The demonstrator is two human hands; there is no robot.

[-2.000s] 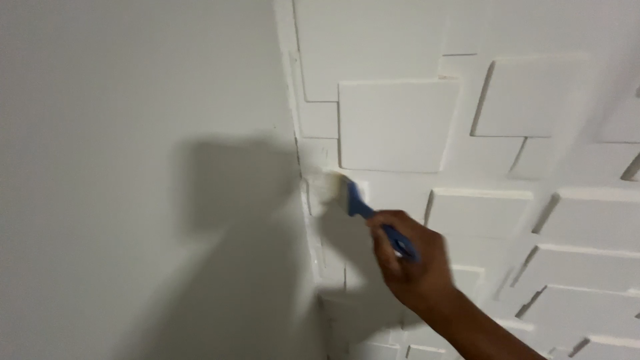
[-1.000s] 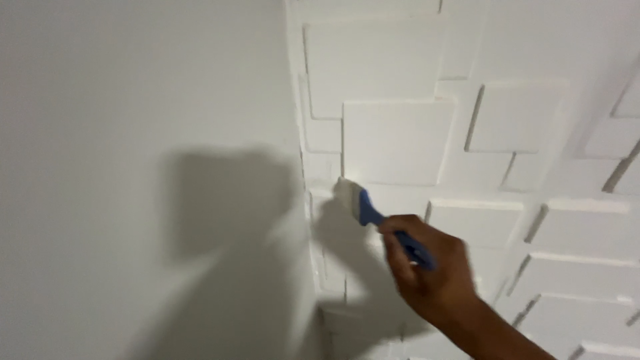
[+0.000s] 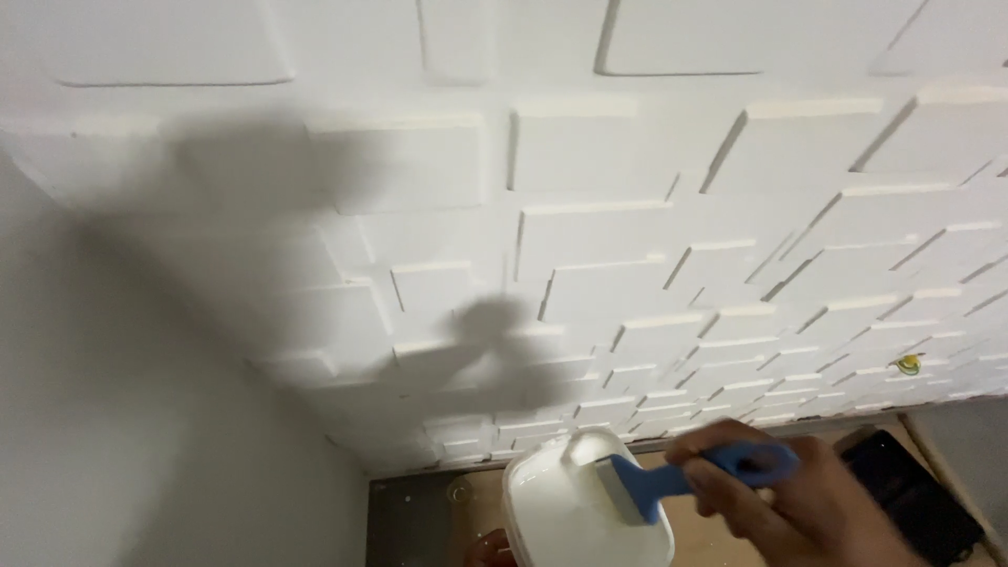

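My right hand is closed round the blue handle of a paintbrush. The brush's head is over the mouth of a white plastic tub, at its right side; whether the bristles touch the white paint inside cannot be told. Fingers of my left hand hold the tub at its lower left, and the rest of that hand is out of view. Behind the tub rises a white wall with raised rectangular blocks, with shadows cast across its left part.
A plain wall meets the block wall at the left. Below are a brown surface and a dark object at the lower right. A small yellow-green thing is on the block wall at the right.
The brush in my right hand has left the block wall near the corner and is now at the tub. The tub and my left hand have come into view. The view has swung downward.
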